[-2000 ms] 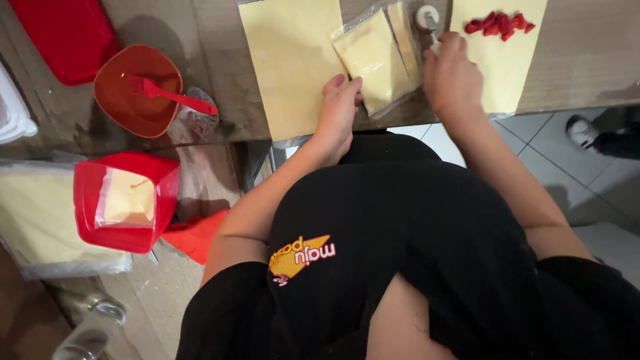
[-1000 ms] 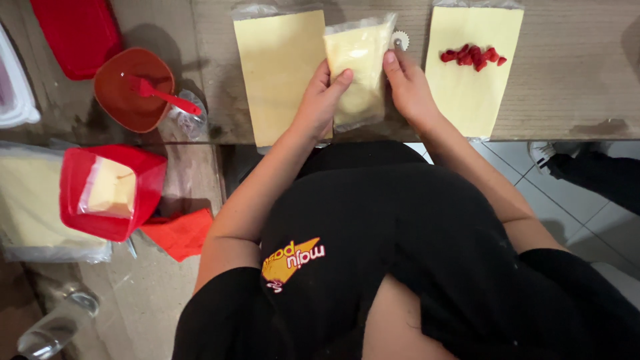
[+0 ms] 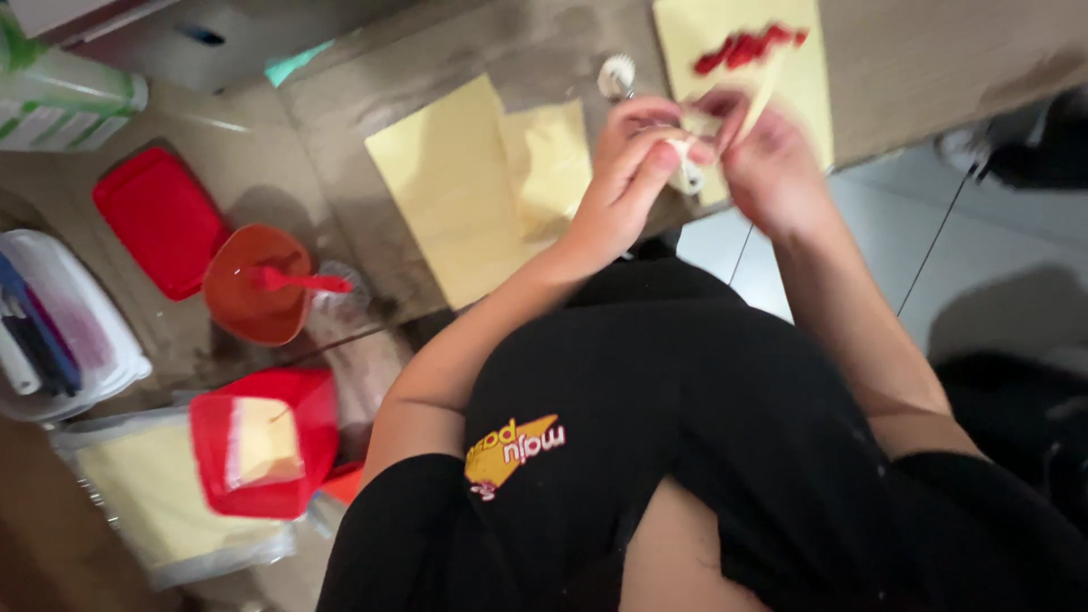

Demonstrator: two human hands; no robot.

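Note:
My left hand (image 3: 625, 183) has its fingers bent over the white handle (image 3: 687, 174) of a pastry wheel (image 3: 616, 76); whether it grips the handle or a pale piece above it is unclear. Close to its right, my blurred right hand (image 3: 769, 161) holds a thin pale strip (image 3: 765, 89), possibly cheese. Behind them, chopped red pieces (image 3: 748, 49) lie across the right pale yellow dough sheet (image 3: 799, 93). A clear packet of pale slices (image 3: 552, 170) rests over the right side of the left dough sheet (image 3: 450, 187).
Leftward are an orange bowl (image 3: 255, 319) with a red fork, a red lid (image 3: 157, 221), a red container (image 3: 319, 416) holding a pale packet, packaged dough (image 3: 153, 501) and a clear tub of utensils (image 3: 85, 314). Another person's shoe (image 3: 960, 153) is at right.
The clear packet, held in both hands one second ago, now lies on the left dough sheet. Both hands have moved right of it, and a pale strip is in my right hand. The view has turned.

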